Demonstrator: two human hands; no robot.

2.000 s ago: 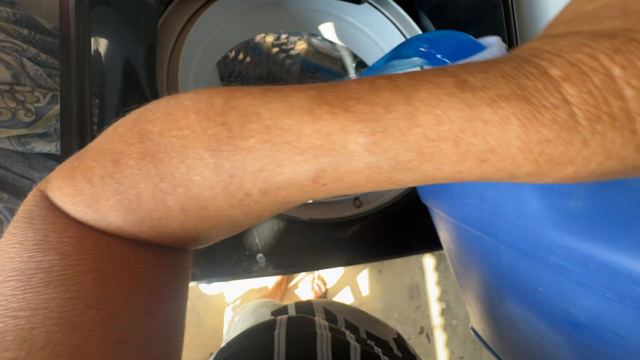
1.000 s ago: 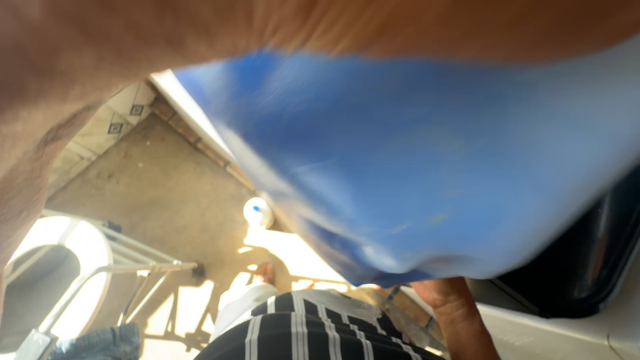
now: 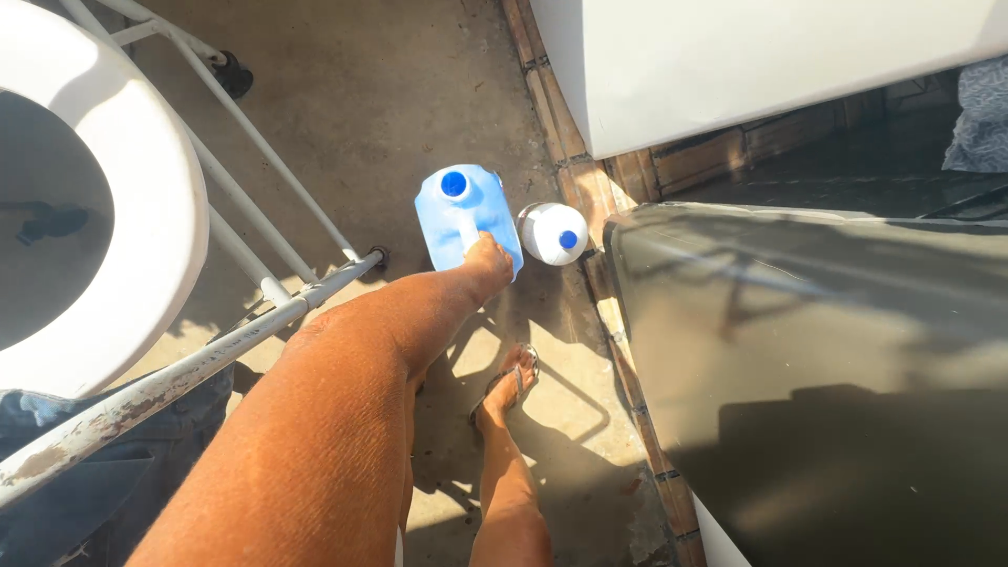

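My left hand reaches forward from the lower left and is closed on the handle of a light blue plastic jug. The jug's round neck, blue in the middle, faces up toward the camera. Whether its base rests on the concrete floor or hangs just above it, I cannot tell. Just right of the jug stands a white bottle with a blue cap. My right hand is out of view.
A white-painted metal frame with a white ring-shaped seat stands at the left, with denim cloth below. A tiled edge runs along the floor beside a dark glossy panel. A white appliance or cabinet is upper right. My sandalled foot is near the bottle.
The view has swung down to the floor. The jug is now beside the white bottle, where none showed one second ago. A hand seen low under a large blue surface then has left view.
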